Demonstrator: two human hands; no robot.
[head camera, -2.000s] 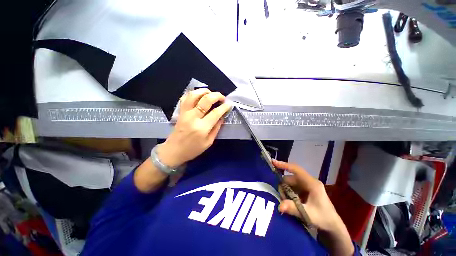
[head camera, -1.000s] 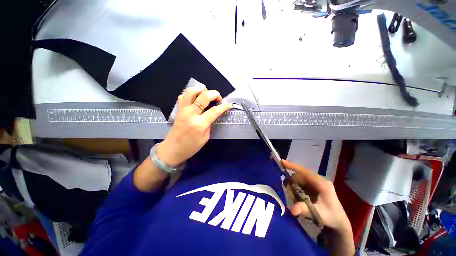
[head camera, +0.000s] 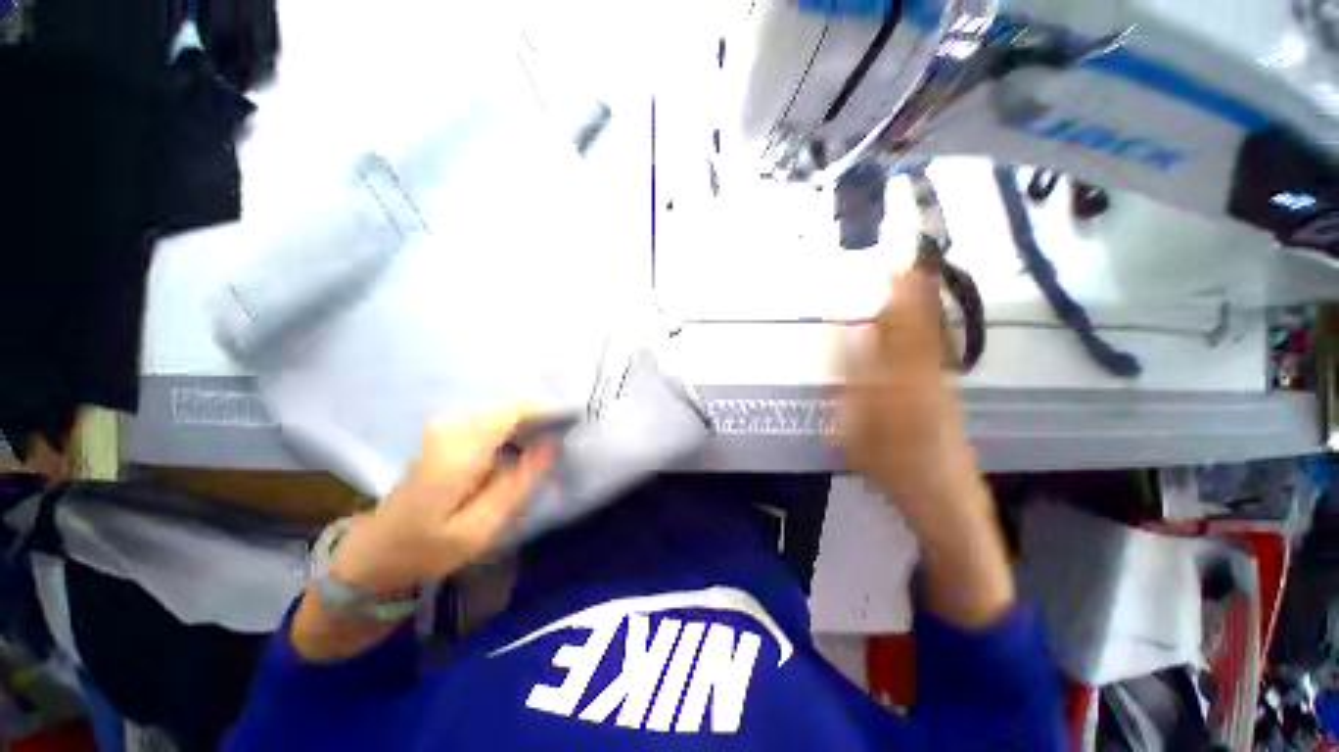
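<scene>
The fabric piece (head camera: 441, 309) lies mostly pale side up across the left half of the table, blurred, with its near part hanging over the ruler-marked edge. My left hand (head camera: 463, 500) grips its near edge; a small dark bit shows at the fingers. My right hand (head camera: 903, 389) is blurred over the table edge, fingertips beside the shears (head camera: 962, 306). The shears lie right of the needle area, handles nearest the hand. Whether my right fingers still touch them cannot be told.
The white JACK sewing machine (head camera: 1087, 125) stands at the upper right. A dark fuzzy strip (head camera: 1050, 279) lies right of the shears, with small dark-handled tools (head camera: 1087, 199) behind it. A black fabric heap (head camera: 88, 235) is at far left. A red basket (head camera: 1270, 588) sits below right.
The shears have moved from near the fabric to beside the needle area. The fabric is turned from black side to mostly pale side up. My right hand has moved up and forward; the view has shifted.
</scene>
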